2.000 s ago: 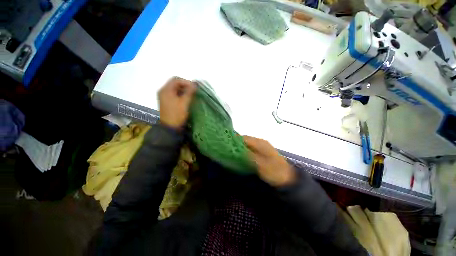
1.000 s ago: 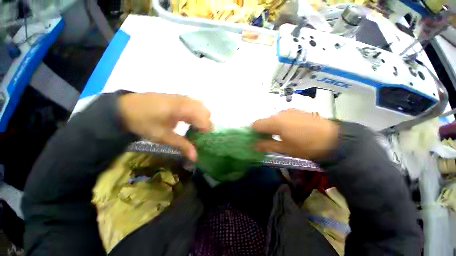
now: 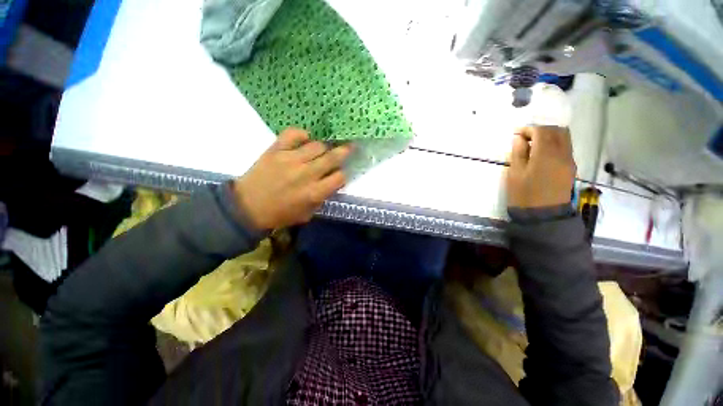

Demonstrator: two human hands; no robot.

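The green printed cloth tube (image 3: 317, 75) lies on the white table, its near end turned to show a pale grey-green inside (image 3: 376, 157). My left hand (image 3: 292, 178) grips this near end, thumb and fingers at the edge. A bunched pale grey-green cloth (image 3: 238, 28) touches its far left side; whether it is a separate piece is unclear. My right hand (image 3: 541, 168) is at the right, below the machine head, fingers curled beside a small white piece (image 3: 551, 105). Whether the fingers hold it is not clear.
The sewing machine head (image 3: 539, 28) stands at upper right, its presser foot area (image 3: 521, 83) blurred. A yellow-and-black screwdriver handle (image 3: 588, 208) lies right of my right hand. The ruler-marked table edge (image 3: 412, 220) runs in front; yellow cloth (image 3: 214, 297) hangs below.
The green cloth, earlier held up between both hands, now lies on the table. My left hand stays on its near end. My right hand has let go and moved right, beside the machine.
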